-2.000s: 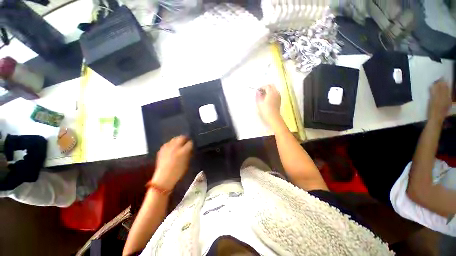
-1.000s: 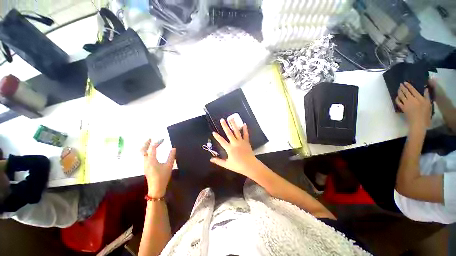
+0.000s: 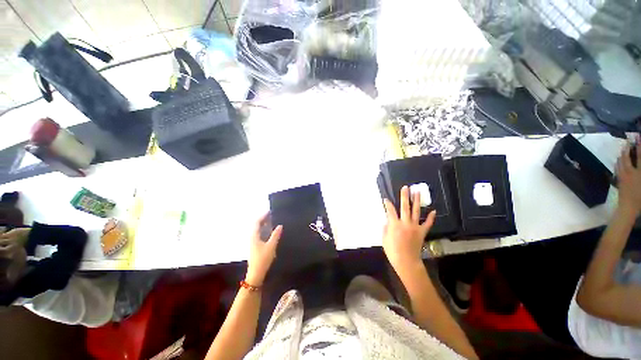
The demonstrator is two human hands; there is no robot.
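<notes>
A black insert tray [image 3: 295, 211] lies in front of me with a small white cable [image 3: 320, 228] on its right part. My left hand [image 3: 263, 246] is at its left edge, thumb on the tray and fingers beside it. My right hand [image 3: 406, 228] lies on another black insert, fingers over the lower part of its white case [image 3: 420, 193]. That insert sits against the left side of a stack of filled inserts [image 3: 485, 218], which has a white case [image 3: 483, 193] on top.
A stack of empty inserts [image 3: 199, 125] stands at back left. A cable pile [image 3: 439, 126] and ridged white trays [image 3: 432, 67] are at the back. Green packets [image 3: 93, 202], a brownish item [image 3: 113, 238] and a red-topped bottle [image 3: 62, 146] are at left. Other people's arms show at both sides.
My right hand has moved right with the case-bearing insert, now against the filled stack. My left hand has come onto the left edge of the cable-bearing tray. The camera view has shifted.
</notes>
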